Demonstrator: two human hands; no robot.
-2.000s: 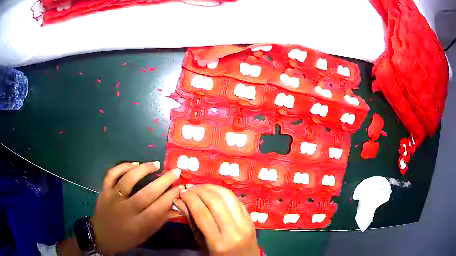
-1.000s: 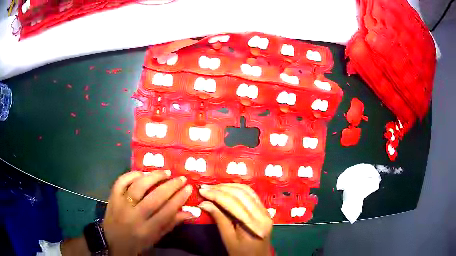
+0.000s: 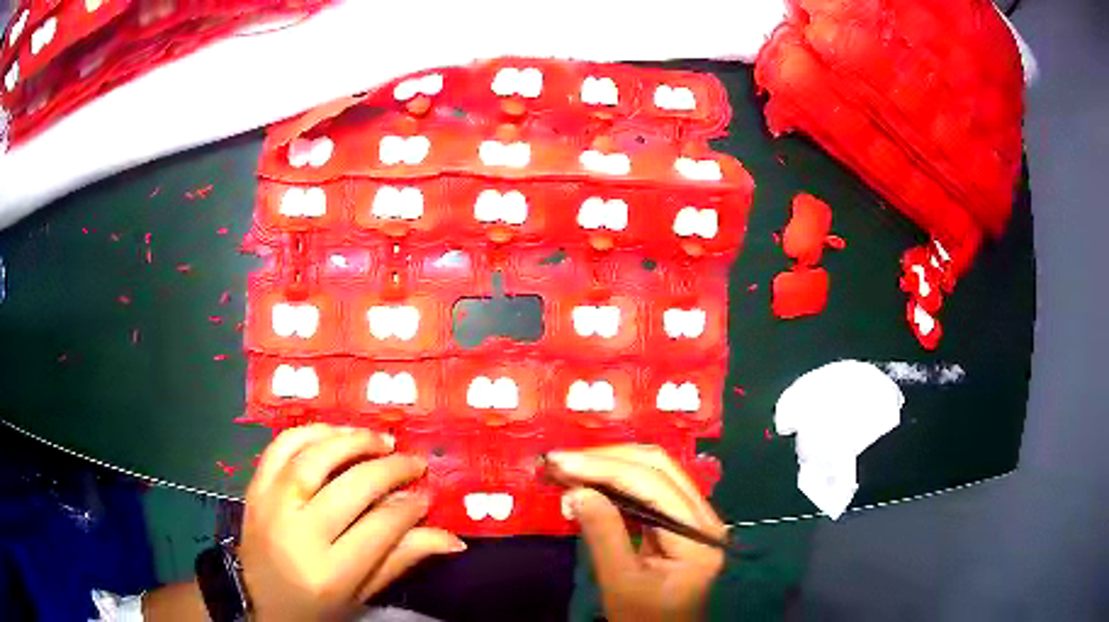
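A red moulded sheet (image 3: 487,431) with rows of paired white ovals lies flat on the dark green table, with one piece-shaped gap near its middle. My left hand (image 3: 347,516) rests on the sheet's lower left part, fingers spread, holding nothing that shows. My right hand (image 3: 645,516) holds dark, slim tweezers (image 3: 651,513) like a pen, their tip at the sheet's lower rows, right of the bottom white ovals. The hands cover parts of the bottom row.
A plain red stack (image 3: 906,116) is at upper right, an eyed stack (image 3: 110,49) at upper left on the white cover (image 3: 523,30). Plain red pieces (image 3: 803,258), eyed pieces (image 3: 924,298) and white paper (image 3: 839,419) lie right. Red slivers (image 3: 146,255) lie left.
The view has shifted, so sheet and stacks appear further left. My right hand has moved right along the bottom rows, away from my left hand, and the tweezers now show clearly.
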